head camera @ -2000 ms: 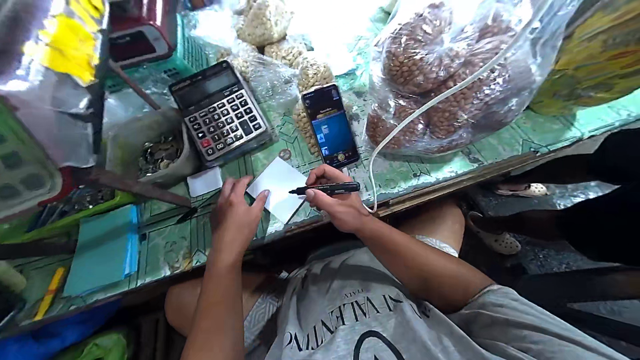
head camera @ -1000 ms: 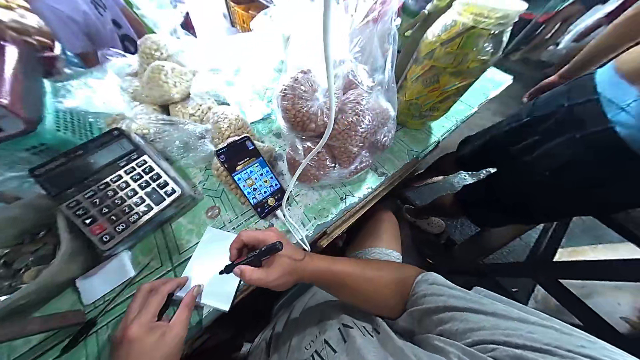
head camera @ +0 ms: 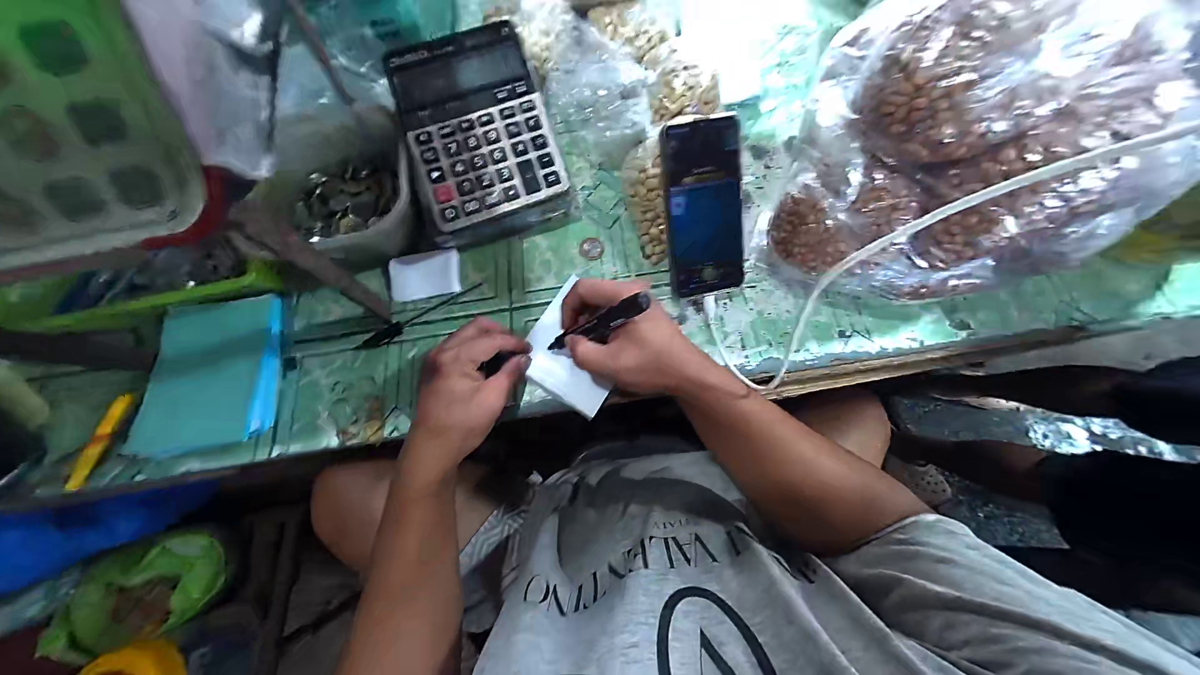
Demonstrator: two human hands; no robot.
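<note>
My right hand (head camera: 623, 342) grips a black marker pen (head camera: 605, 321), its tip low over a small white paper pad (head camera: 572, 375) at the table's edge. My left hand (head camera: 469, 380) is at the pad's left side, thumb and fingers closed on a small black item (head camera: 499, 363) that looks like the pen's cap. Above my right hand lies a smartphone (head camera: 705, 206) with its screen lit and a white cable (head camera: 797, 328) plugged in. A calculator (head camera: 480, 131) and a coin (head camera: 591, 248) lie further up on the green patterned tabletop (head camera: 356, 384).
Plastic bags of brown nuts (head camera: 937, 159) fill the upper right; bags of paler nuts (head camera: 684, 89) stand behind the phone. On the left are a container of coins (head camera: 342, 202), a folded white paper (head camera: 425, 275), a teal pad (head camera: 206, 375) and a yellow cutter (head camera: 98, 441). A person's dark-clothed legs (head camera: 1116, 478) show at right.
The view swung right and then back left. The marker stays in my right hand over the pad. The phone screen showed a grid of bright tiles one second ago and now looks mostly dark blue.
</note>
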